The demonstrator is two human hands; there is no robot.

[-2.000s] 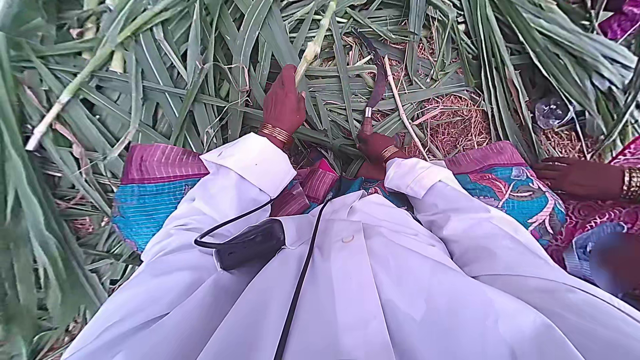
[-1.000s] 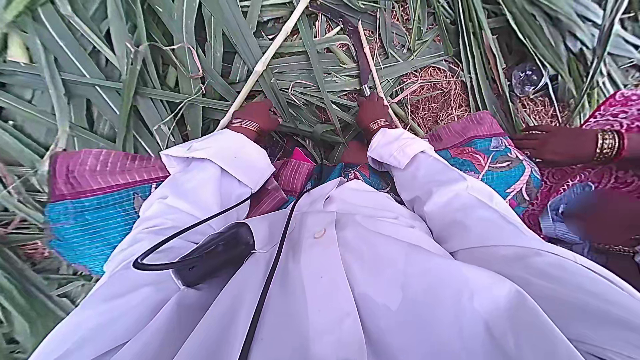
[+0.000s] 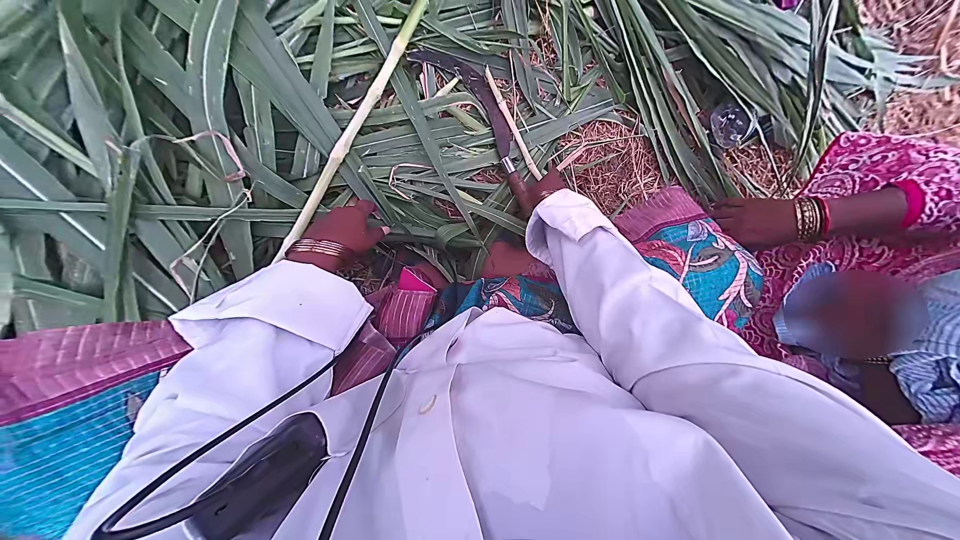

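My right hand (image 3: 537,191) is closed on the wooden handle of a sickle (image 3: 491,105), whose dark curved blade points forward and left over the cut leaves. A thin pale stalk (image 3: 512,122) lies along the blade's right side and runs down to that hand. Bangles circle the wrist of my left hand (image 3: 341,231), which is by the lower part of a long pale green stalk (image 3: 358,120). Its thumb and fingers are apart, and whether the palm touches the stalk is hidden. Long green leaves (image 3: 277,97) lie under and around both hands.
At the right, another person's hand (image 3: 750,221) with bangles rests near the patterned teal cloth (image 3: 697,262), close to a small child (image 3: 855,315). A clear round object (image 3: 729,125) lies among leaves and dry straw (image 3: 611,161). A black device (image 3: 262,472) with a cord hangs at my front.
My left hand was farther forward on the leaves two seconds ago and has drawn back toward my lap. The long stalk now reaches down past it. My right hand has kept hold of the sickle.
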